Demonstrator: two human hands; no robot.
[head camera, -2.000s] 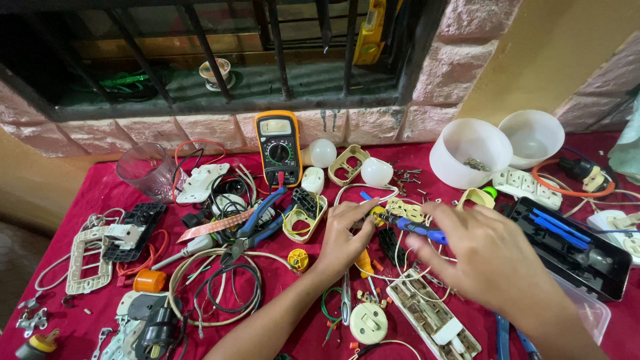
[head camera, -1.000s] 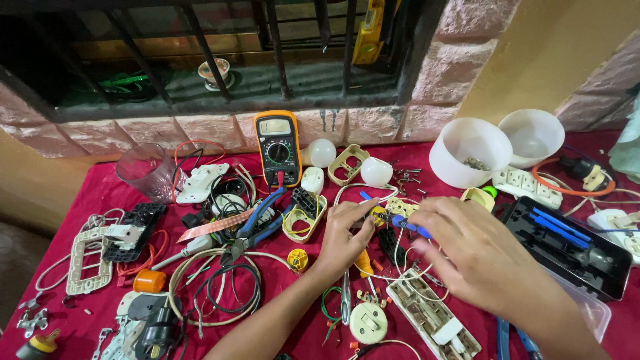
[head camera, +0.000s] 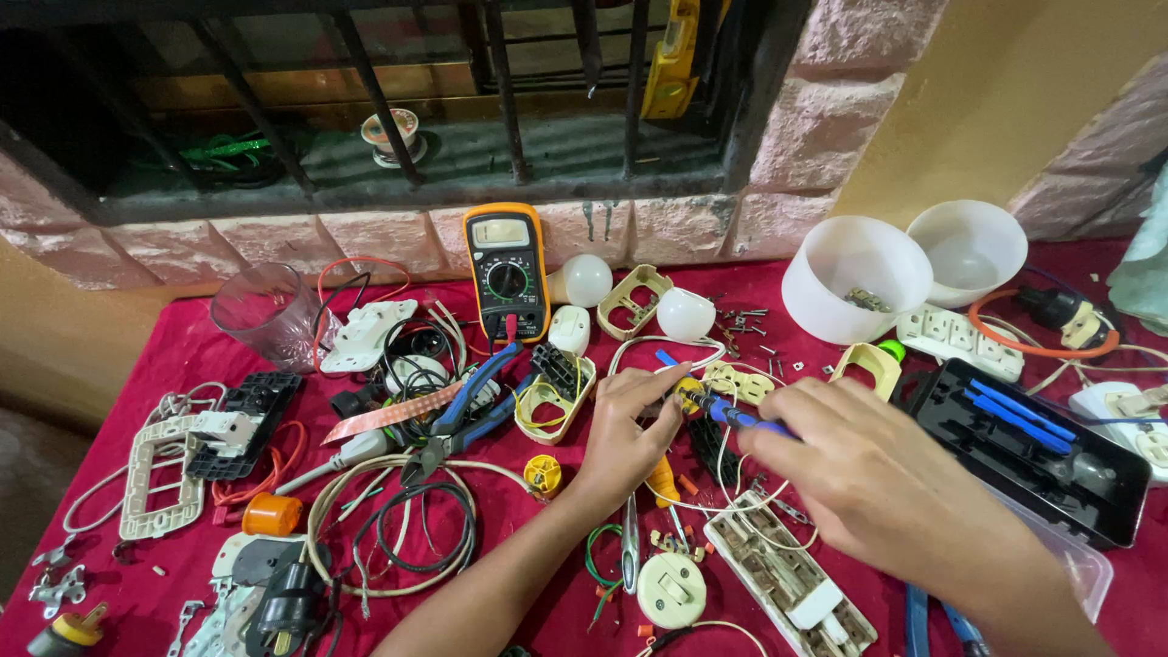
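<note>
My left hand (head camera: 630, 424) holds a small yellow plug part (head camera: 691, 394) between thumb and fingers, near the middle of the cloth. My right hand (head camera: 844, 447) grips a blue-handled screwdriver (head camera: 744, 418), its shaft pointing left with the tip at the yellow part. White wire (head camera: 657, 343) loops behind my left fingers. Beyond my hands lies a cream outlet body (head camera: 739, 383). Below them are an opened white extension socket housing (head camera: 789, 579), a round cream switch (head camera: 672, 590) and an orange-yellow handled tool (head camera: 663, 482). The exact contact at the screwdriver's tip is too small to tell.
A multimeter (head camera: 506, 278) leans by the wall near light bulbs (head camera: 587, 280). Blue-handled pliers (head camera: 465, 411) and coiled cable (head camera: 397, 529) lie left. A plastic tub (head camera: 856, 274) holding small parts stands at the back right, and a black tool case (head camera: 1031, 447) sits at the right.
My right hand has shifted and turned slightly around the screwdriver's handle. My left hand stays in place with the yellow part.
</note>
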